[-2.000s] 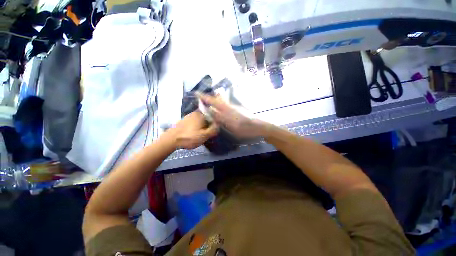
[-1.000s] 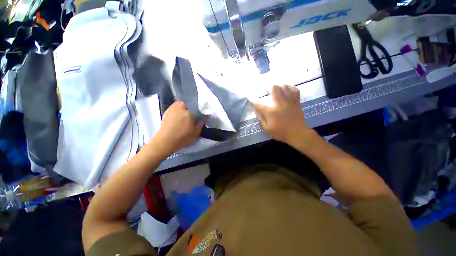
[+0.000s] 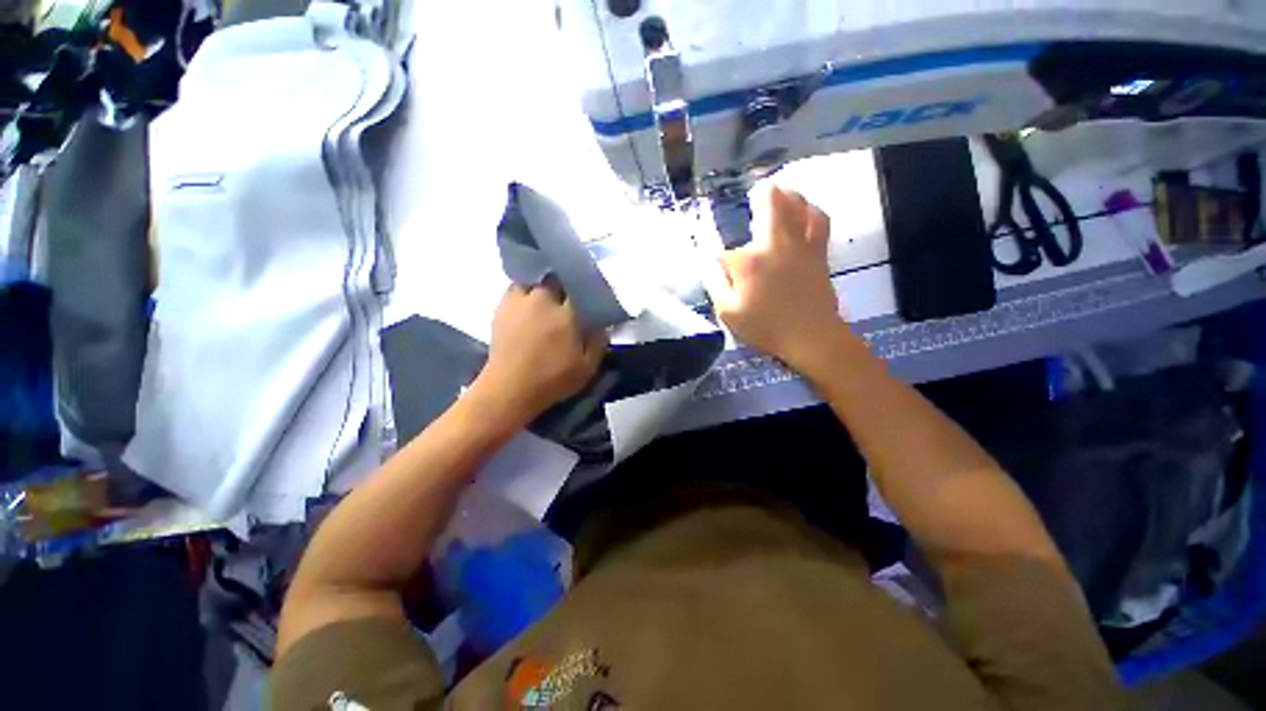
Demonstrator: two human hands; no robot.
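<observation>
My left hand point(image 3: 539, 347) grips a dark grey fabric piece point(image 3: 560, 254), whose folded corner stands up above the fingers. More dark cloth spreads beneath the hand and over the table's front edge. A light garment panel point(image 3: 650, 420) lies with it, partly hidden by glare. My right hand point(image 3: 780, 278) is at the right edge of the cloth, just below the presser foot point(image 3: 729, 208); its fingers are bent, and the bright glow hides whether they pinch the cloth. The white sewing machine point(image 3: 889, 104) with blue stripe stands above.
A stack of pale panels point(image 3: 250, 264) lies at left, with a grey cloth bundle point(image 3: 97, 278) beyond it. A black phone point(image 3: 936, 229), scissors point(image 3: 1034, 222) and a purple-and-white item point(image 3: 1141, 232) lie at right. A ruler scale point(image 3: 972, 322) runs along the front edge. A blue-framed bin point(image 3: 1208, 632) is lower right.
My left hand has moved a little right with the dark cloth, which now hangs over the front edge. My right hand has moved up toward the presser foot.
</observation>
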